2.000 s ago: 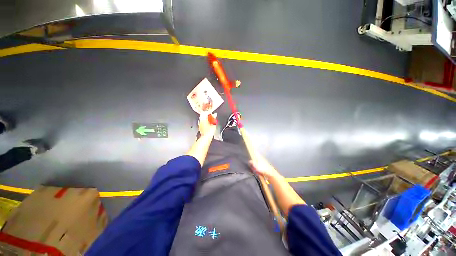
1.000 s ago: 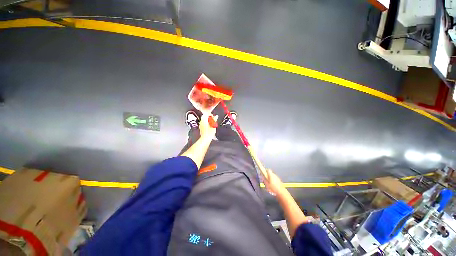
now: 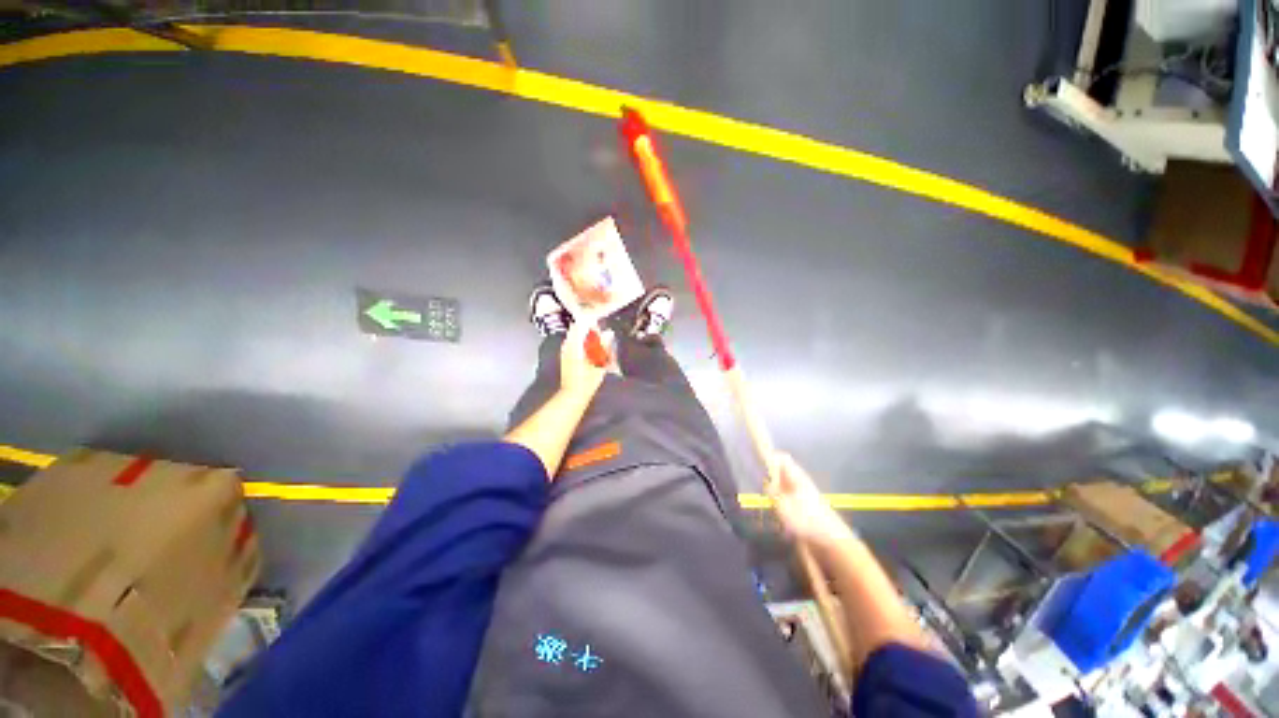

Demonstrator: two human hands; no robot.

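My left hand is closed on the red grip of the dustpan. The dustpan's flat pale pan is just beyond my shoes, with reddish and dark bits in it. My right hand is closed on the wooden handle of the broom. The broom's orange-yellow head with red bristles is ahead and right of the pan, apart from it, with its far end at the yellow floor line. Both hands look bare.
A large brown carton with red tape stands at the lower left. A blue crate and metal racks are at the lower right. A pale machine frame and a carton are at the upper right. A green arrow sign is on the floor.
The broom head has moved off the pan, forward and to the right, to the yellow line. The pan has shifted slightly right. Both hands keep their hold.
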